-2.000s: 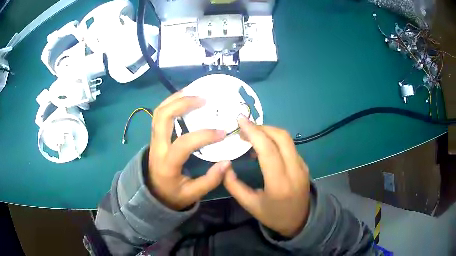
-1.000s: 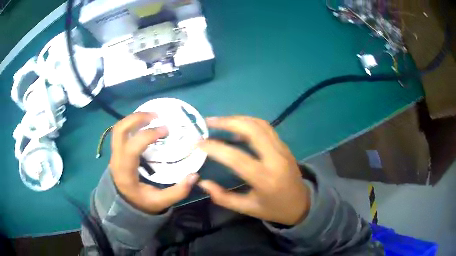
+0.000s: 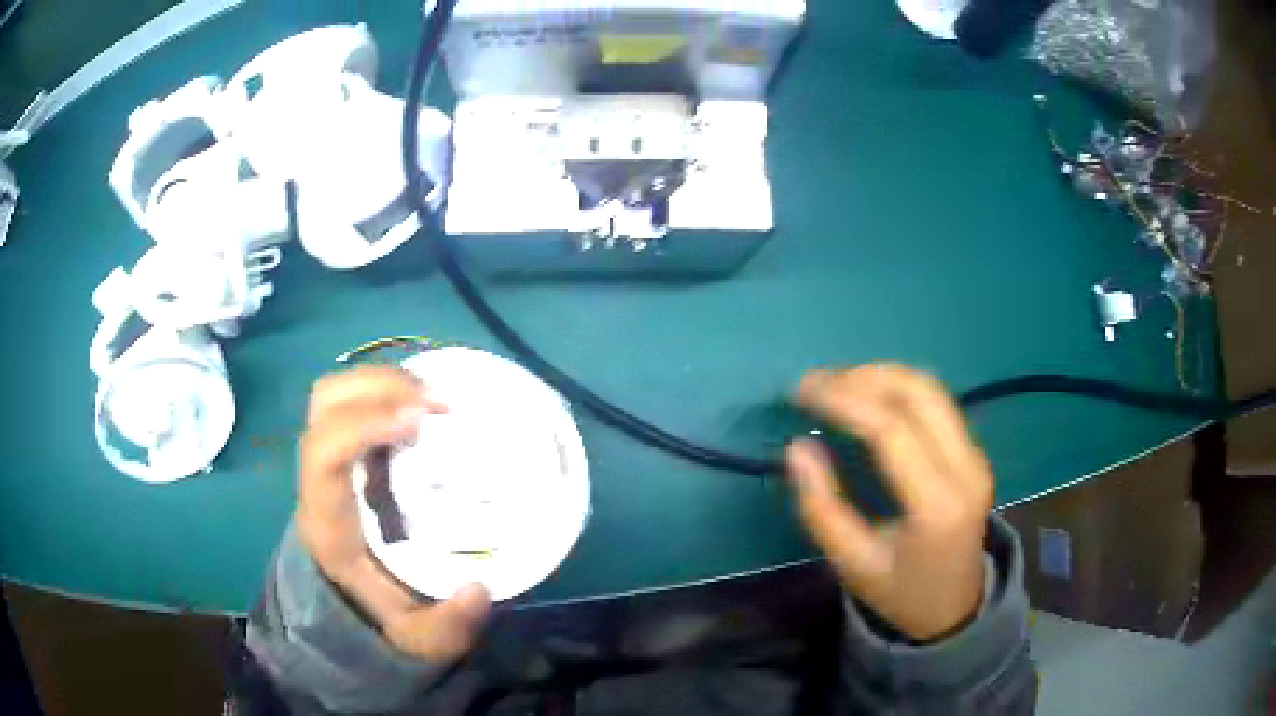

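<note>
The round white base housing (image 3: 511, 483) is tilted in my left hand (image 3: 371, 511), fingers over its left rim and thumb at its lower edge. A dark slot shows at its left. Thin yellow and dark lead wires (image 3: 392, 344) stick out past its upper rim, and a short bit of wire shows low on its face. My right hand (image 3: 903, 504) is off to the right, apart from the housing, fingers curled and blurred. Something dark shows between its thumb and fingers beside the black cord (image 3: 616, 413); whether it is gripped is unclear.
The screw feeder (image 3: 609, 182) stands at the back centre. White plastic housings (image 3: 182, 273) cluster at the left. The motor pile (image 3: 1154, 196) and a clear bag of small hardware (image 3: 1099, 49) are at the right. A cardboard box (image 3: 1119, 539) is below the bench edge.
My right hand has left the housing and moved right. My left hand holds the housing lower and left of the feeder. The black cord now curves across the bench between the hands.
</note>
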